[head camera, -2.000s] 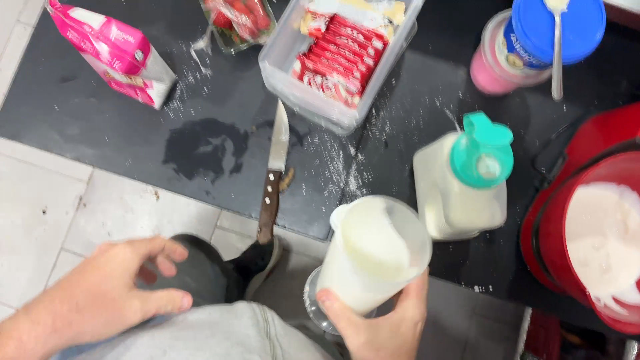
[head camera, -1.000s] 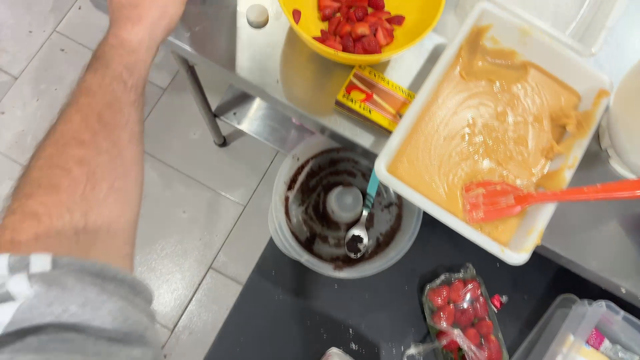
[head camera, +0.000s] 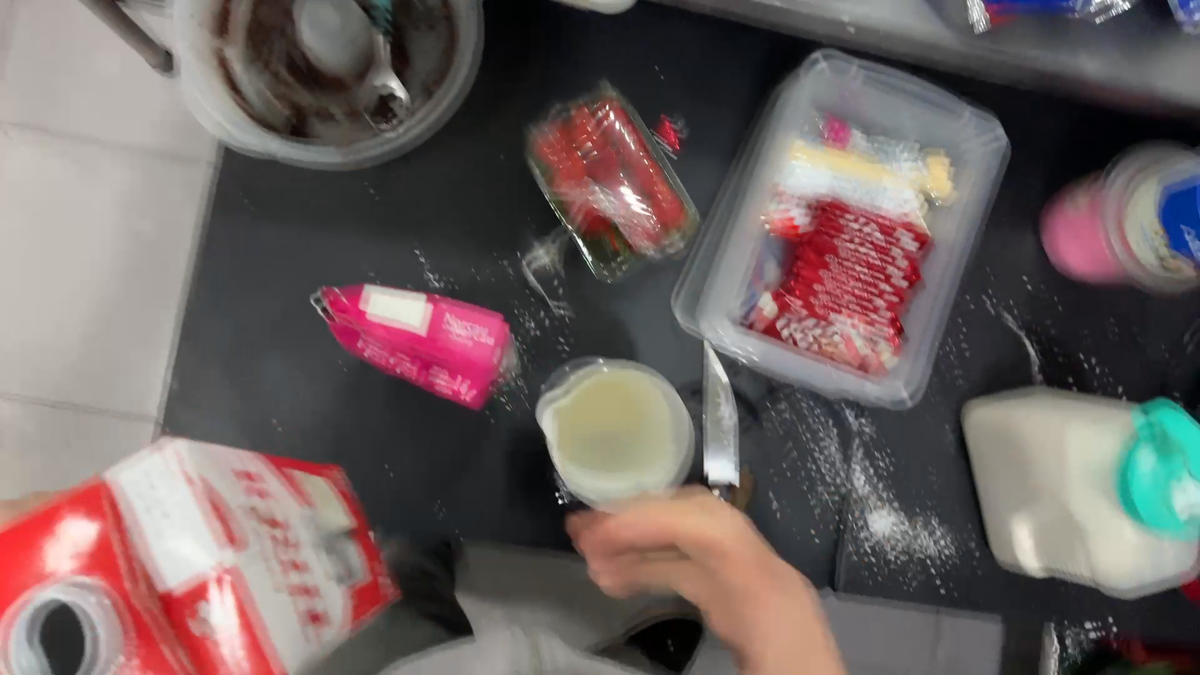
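Note:
My right hand (head camera: 694, 553), blurred, is at the near side of a clear plastic cup (head camera: 619, 431) that holds a pale liquid and stands near the black table's front edge. At the lower left is a red and white carton (head camera: 234, 553) with an open round spout; only a sliver of my left hand (head camera: 23, 507) shows behind it, at the frame's left edge. A knife (head camera: 720, 422) lies just right of the cup, its handle mostly hidden by my right hand. A pink package (head camera: 422, 342) lies on its side beyond the cup to the left.
A plastic box of red packets (head camera: 722, 272), a strawberry tray (head camera: 614, 183) and a chocolate-smeared bowl (head camera: 328, 155) with a spoon stand farther back. At right are a teal-lidded container (head camera: 1050, 487) and a pink-based tub (head camera: 1083, 230). White powder (head camera: 886, 525) is scattered on the table.
A red and white carton has come into view at my left hand, which was empty two seconds ago. The cup, held by my right hand then, now stands on the table. The view has shifted a lot.

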